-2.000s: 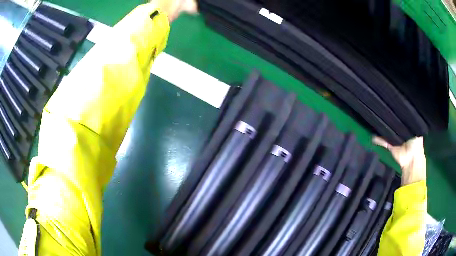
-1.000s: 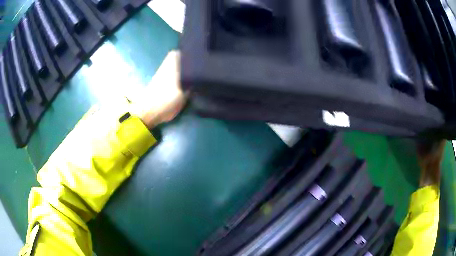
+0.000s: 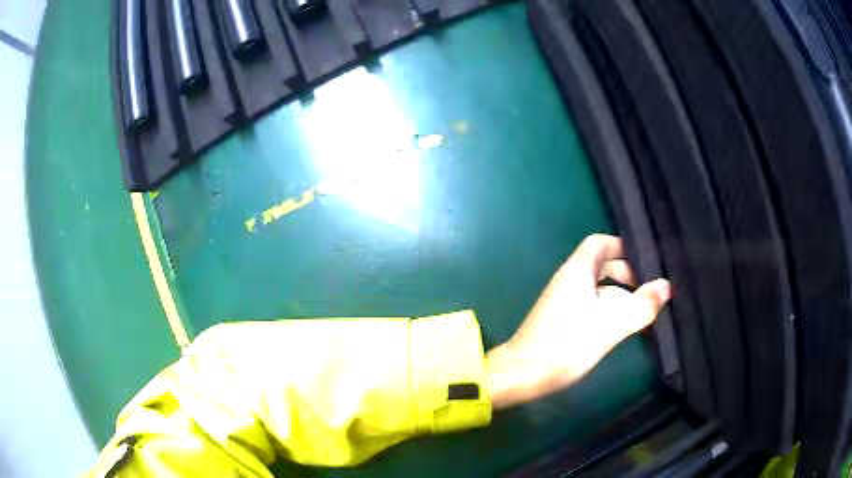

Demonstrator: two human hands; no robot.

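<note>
My left hand [image 3: 593, 322] reaches in from the lower left. Its thumb and fingers are closed on the near left edge of a black foam-like tray stack [image 3: 719, 224] that fills the right side of the view. Several layers show along the stack's side. My right hand is not visible; only a small bit of yellow [image 3: 781, 465] shows at the bottom right, beyond the stack.
Another black ribbed tray [image 3: 271, 101] holding glossy black tubes lies at the upper left. Part of a tray with tubes [image 3: 645, 443] shows at the bottom right, beneath the stack. The green surface [image 3: 504, 187] has a worn yellow line and bright glare.
The tray stack has come down and now shows its layered side at the right. My left hand has moved right in the view onto its edge. My right hand has gone out of sight.
</note>
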